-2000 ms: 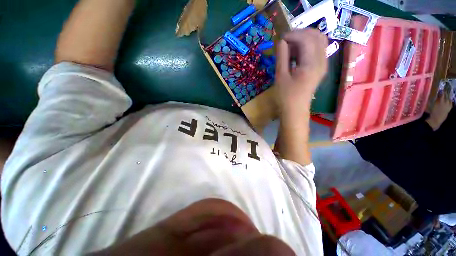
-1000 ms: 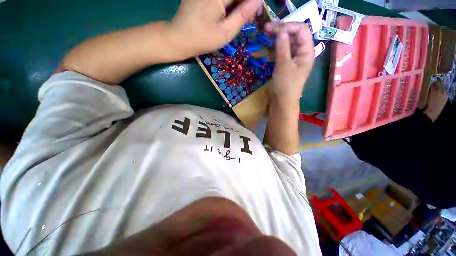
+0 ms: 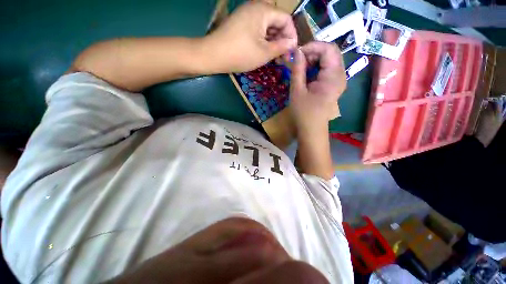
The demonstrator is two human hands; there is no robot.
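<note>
My left hand [image 3: 252, 39] and my right hand [image 3: 319, 72] meet at the fingertips above the open brown carton [image 3: 247, 99]. Both pinch around a small blue piece [image 3: 292, 56], mostly hidden by the fingers; I cannot tell exactly what it is. The carton holds blue cylindrical cells [image 3: 266, 105] with bunched red leads [image 3: 265, 80]. My hands cover its far part. Beyond my right hand lie white plastic housings [image 3: 339, 29], one with a green board showing. A small oval white piece [image 3: 357, 66] lies beside them.
A pink compartment tray [image 3: 399, 102] is at the right, with a white-grey piece [image 3: 442, 75] on it. The green bench [image 3: 138, 19] spans the left. Another person's dark sleeve [image 3: 444, 172] and hand [image 3: 488, 123] are at far right. A red stool [image 3: 369, 244] stands below.
My left hand came in from the left over the carton. My right hand moved left from near the housings, and the fingertips of both hands now meet.
</note>
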